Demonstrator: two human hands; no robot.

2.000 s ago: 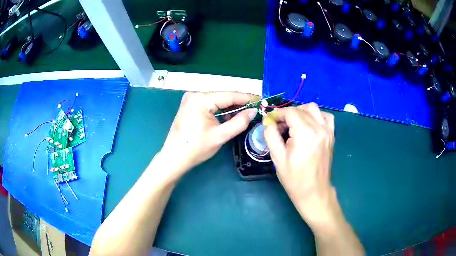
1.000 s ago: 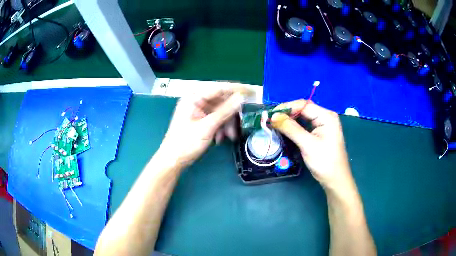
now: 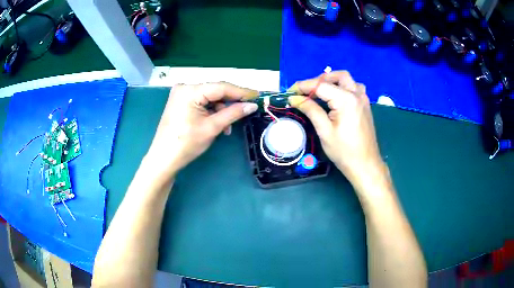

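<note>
A green circuit board (image 3: 274,100) is held nearly edge-on above the far edge of a black housing (image 3: 265,176). The housing lies on the green mat with a silvery-white speaker (image 3: 284,138) and a blue cylinder (image 3: 307,163) inside. My left hand (image 3: 194,124) pinches the board's left end between thumb and finger. My right hand (image 3: 346,121) pinches its right end, with yellowish finger cots on the fingertips. Thin white and red leads run from the board to the speaker. A red lead with a white plug (image 3: 328,70) sticks up by my right fingers.
A blue sheet (image 3: 84,225) at left bears loose green circuit boards (image 3: 58,163). Another blue sheet (image 3: 338,62) at right bears rows of black units. A white post (image 3: 113,39) and rail (image 3: 220,77) stand beyond the mat. A cardboard box (image 3: 56,273) sits below left.
My left hand has returned to the board, so both hands now hold it. The board has turned from showing its face to nearly edge-on. The whole view has shifted slightly.
</note>
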